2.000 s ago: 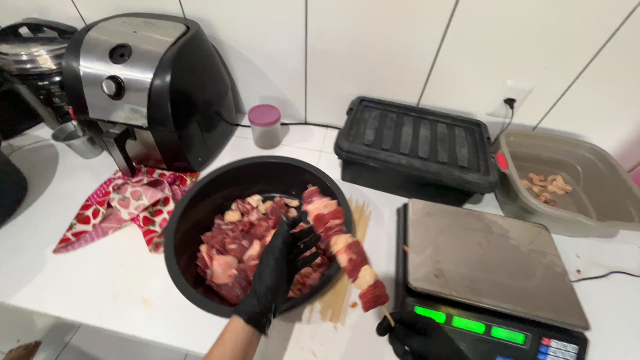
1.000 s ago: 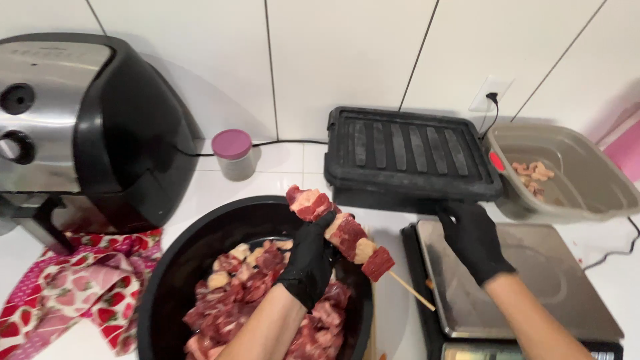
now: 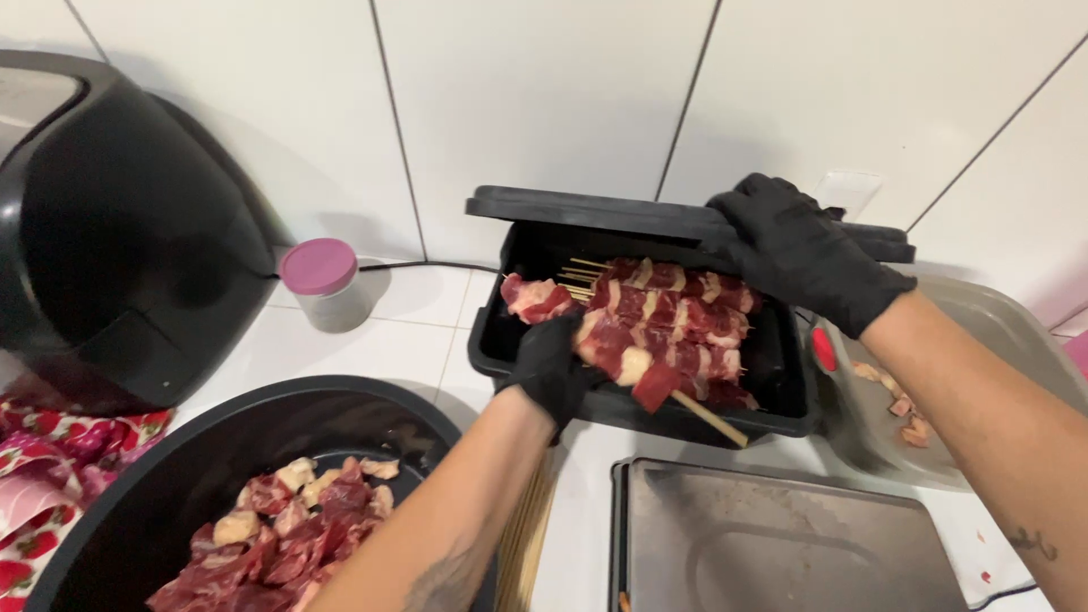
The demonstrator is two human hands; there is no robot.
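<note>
My left hand (image 3: 552,365), in a black glove, grips a meat skewer (image 3: 633,364) over the front left of a black plastic box (image 3: 489,348). The skewer's bare wooden end points toward the lower right. Several finished meat skewers (image 3: 671,319) lie in the box, their sticks pointing left. My gloved right hand (image 3: 799,246) holds the black lid (image 3: 595,212) raised and tilted at the box's back edge. At the lower left, a round black pot (image 3: 331,391) contains loose cut meat (image 3: 289,527).
A kitchen scale with a metal platform (image 3: 790,544) stands in front of the box. Wooden sticks (image 3: 523,535) lie beside the pot. A grey-brown basin (image 3: 977,314) with meat scraps is at right. A jar with a purple lid (image 3: 323,280), an air fryer (image 3: 127,238) and a patterned cloth (image 3: 51,484) are at left.
The box was closed in the earlier frames; its lid is now lifted by my right hand. My left hand has carried the skewer from above the pot to over the box.
</note>
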